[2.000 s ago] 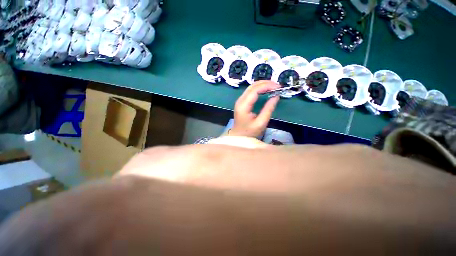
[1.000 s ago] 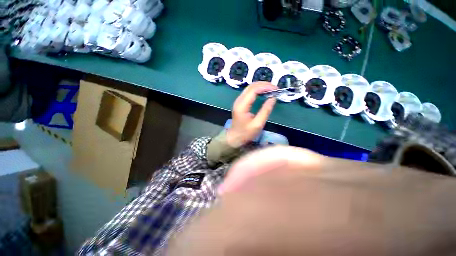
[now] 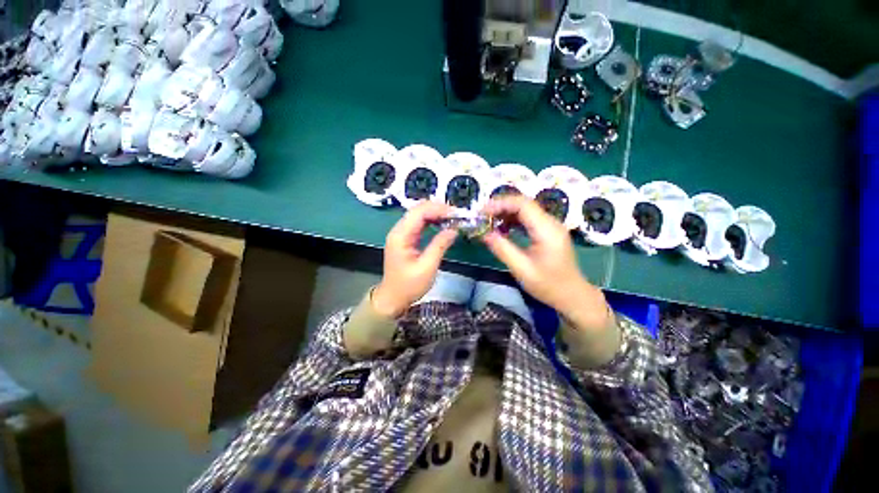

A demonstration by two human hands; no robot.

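Note:
My left hand (image 3: 411,258) and my right hand (image 3: 542,252) hold a small silvery plate (image 3: 469,225) between their fingertips, near the table's front edge. The plate is partly covered by the fingers and its details are too small to tell. A row of white housings (image 3: 606,211) with dark round centres lies along the table edge, just beyond my hands. My fingers partly hide one or two housings in the middle of the row.
Dense rows of white housings (image 3: 196,104) lie at the left. A screw feeder (image 3: 516,60) stands behind a black electric screwdriver (image 3: 465,48). Ring boards (image 3: 595,134) and clear parts (image 3: 682,105) lie right of it. A blue bin (image 3: 829,416) holds grey plates. A cardboard box (image 3: 128,353) stands left.
The view has shifted and now shows both hands. The blurred arm across the foreground is gone. My right hand has come to the plate, which my left hand held before.

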